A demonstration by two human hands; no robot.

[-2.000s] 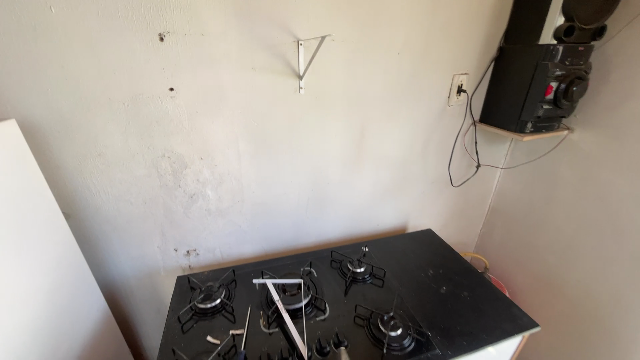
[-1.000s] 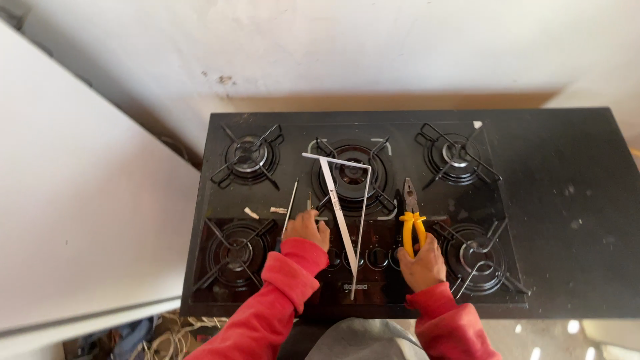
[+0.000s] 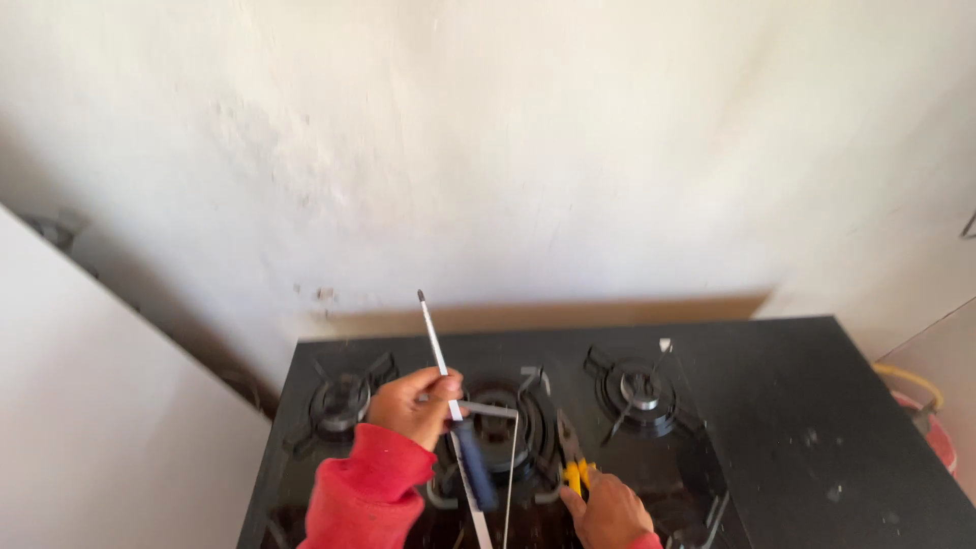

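My left hand grips the shaft of a Phillips screwdriver, its tip pointing up toward the wall and its dark blue handle hanging below the fingers. Behind the screwdriver, a white metal shelf bracket lies over the middle of the black gas cooktop; its lower end runs out of view. To the right, my right hand is closed around the yellow handles of combination pliers, whose metal jaws point away from me over the cooktop.
Burners with wire grates, such as the right rear one, stand up from the cooktop. A pale wall rises behind it. A large white panel is at the left. A yellow hose and a red object are beyond the right edge.
My left hand has lifted the screwdriver, which lay on the cooktop left of the bracket. My right hand still holds the pliers. The view has tilted up toward the wall.
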